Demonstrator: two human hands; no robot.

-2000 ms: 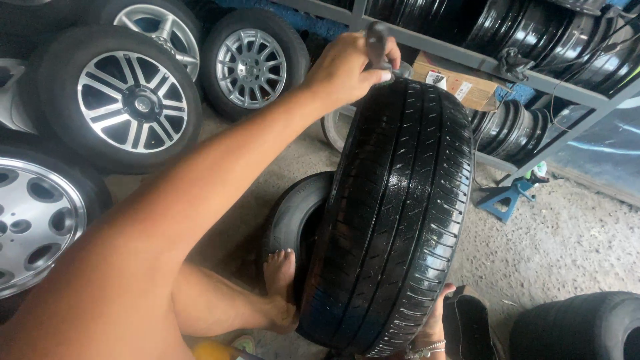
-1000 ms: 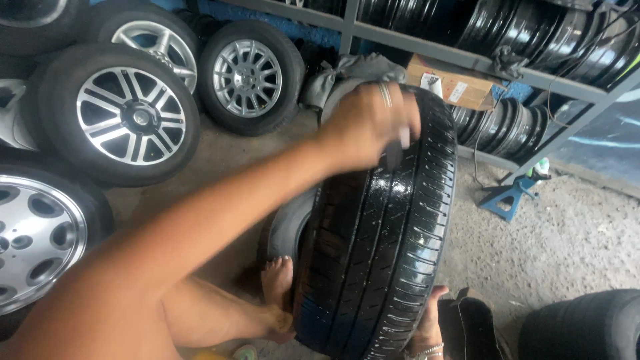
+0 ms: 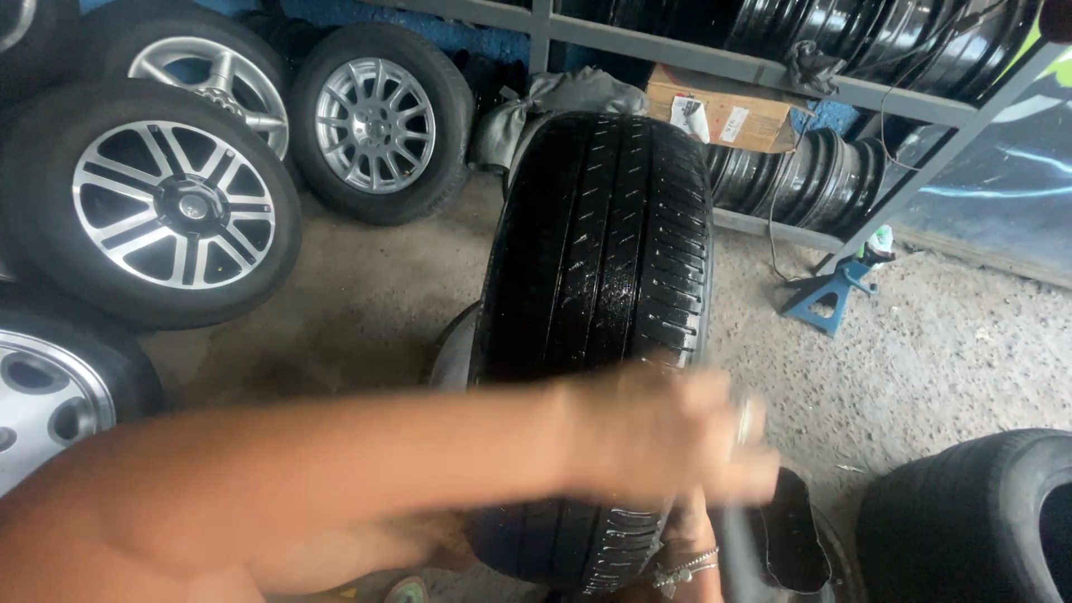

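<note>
A wet black car tire (image 3: 611, 243) stands upright in the middle, its tread facing me. My left hand (image 3: 678, 435), with a ring on one finger, is strongly blurred as it crosses over the lower tread. It is closed around a dark-handled tool, whose grey blur shows just below the fingers; the tool's kind cannot be told. My right hand (image 3: 691, 523), with a bracelet at the wrist, is at the tire's lower right side, holding it; its fingers are mostly hidden behind my left hand.
Alloy wheels with tires (image 3: 377, 126) lean at the left. A metal rack (image 3: 670, 50) with rims and a cardboard box (image 3: 720, 109) spans the back. A blue jack stand (image 3: 829, 297) is on the concrete floor at the right. Another tire (image 3: 938, 511) lies at the lower right.
My left hand has moved from the top of the tire down across the tread to its lower right. My right hand remains at the lower right side.
</note>
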